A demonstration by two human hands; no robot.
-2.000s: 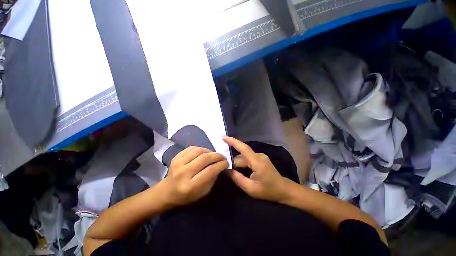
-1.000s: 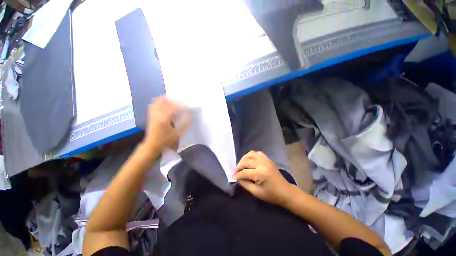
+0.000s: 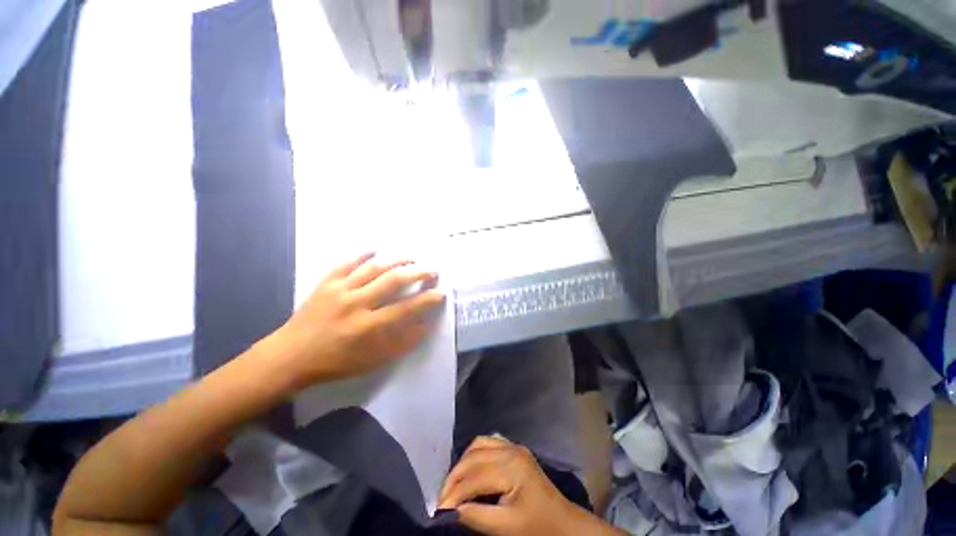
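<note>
A pale light grey panel [image 3: 404, 403] runs from the bright area under the machine head, over the table's front edge, towards my lap. A dark grey layer [image 3: 351, 445] shows below its curved lower edge. My left hand [image 3: 367, 319] lies flat on the pale panel near the table edge, fingers spread. My right hand [image 3: 503, 487] pinches the panel's lower corner near my lap. The presser foot area [image 3: 481, 126] is blurred in lamp glare, and I cannot tell whether the panel is under the foot.
A long dark grey panel [image 3: 243, 188] lies left of the pale one, with another dark panel [image 3: 26, 209] at the far left. A tapering dark piece [image 3: 634, 178] lies right of the needle. The edge ruler [image 3: 545, 300] lines the front. Crumpled sewn pieces [image 3: 713, 440] heap below right.
The view has shifted up to show the machine head. My left hand has left the lower corner and now lies flat on the panel. My right hand still holds the corner.
</note>
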